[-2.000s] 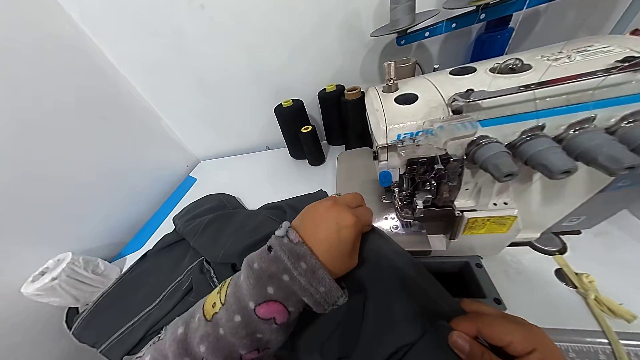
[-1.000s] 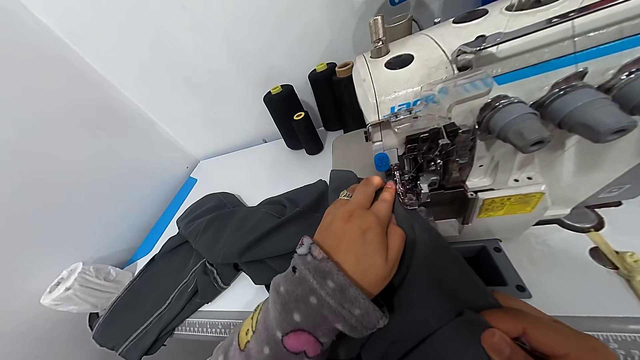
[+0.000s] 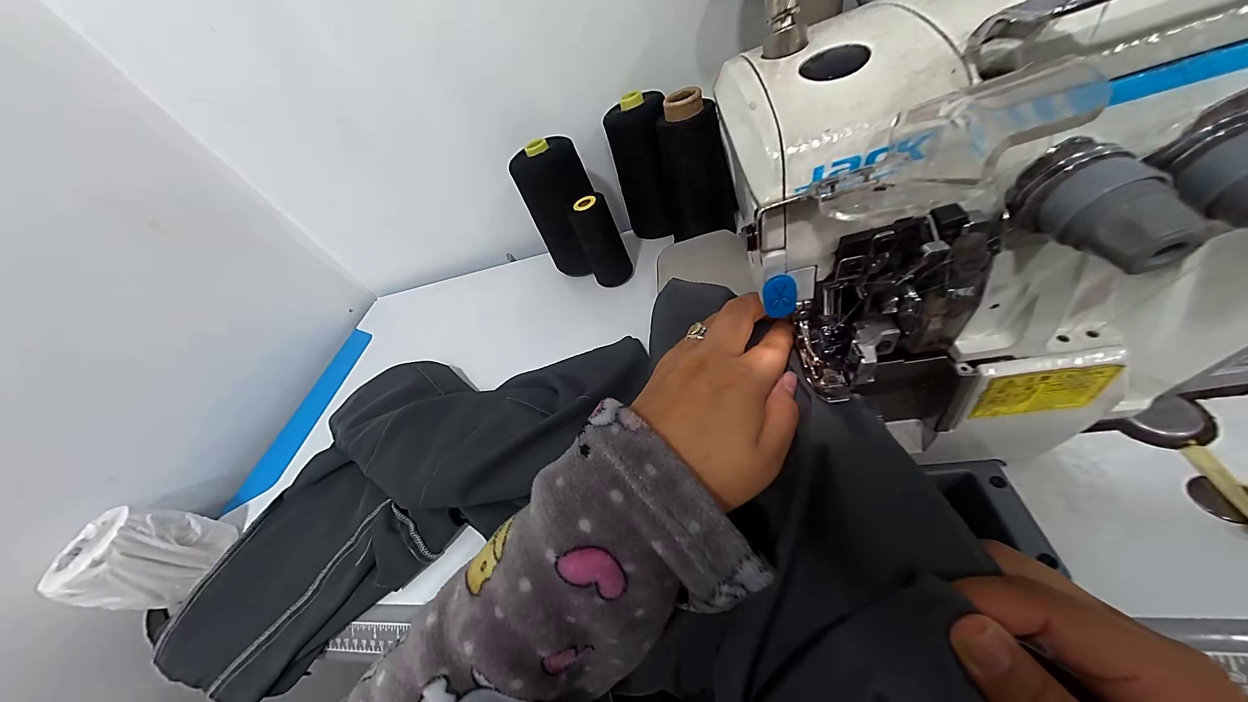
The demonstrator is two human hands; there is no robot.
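Dark grey fabric with pale overlock seams (image 3: pixel 468 429) runs across the table up to the presser foot (image 3: pixel 824 366) of a white Jack overlock sewing machine (image 3: pixel 848 107). My left hand (image 3: pixel 726 400), with a ring on one finger, lies on the fabric just left of the foot, its fingers spread and pressing the cloth. At the lower right, my right hand (image 3: pixel 1063 624) grips the near part of the same fabric between thumb and fingers. The cloth's edge under the foot is hidden.
Several black thread cones (image 3: pixel 551 205) stand behind the table against the wall. A white plastic-wrapped item (image 3: pixel 136 556) is at the left edge. A dark recessed tray (image 3: pixel 994 507) sits below the machine head, and a yellowish strip (image 3: pixel 1214 473) lies at the right.
My left hand has moved forward along the fabric to beside the presser foot, its fingers now more extended. My right hand still holds the cloth. The view has moved closer to the machine.
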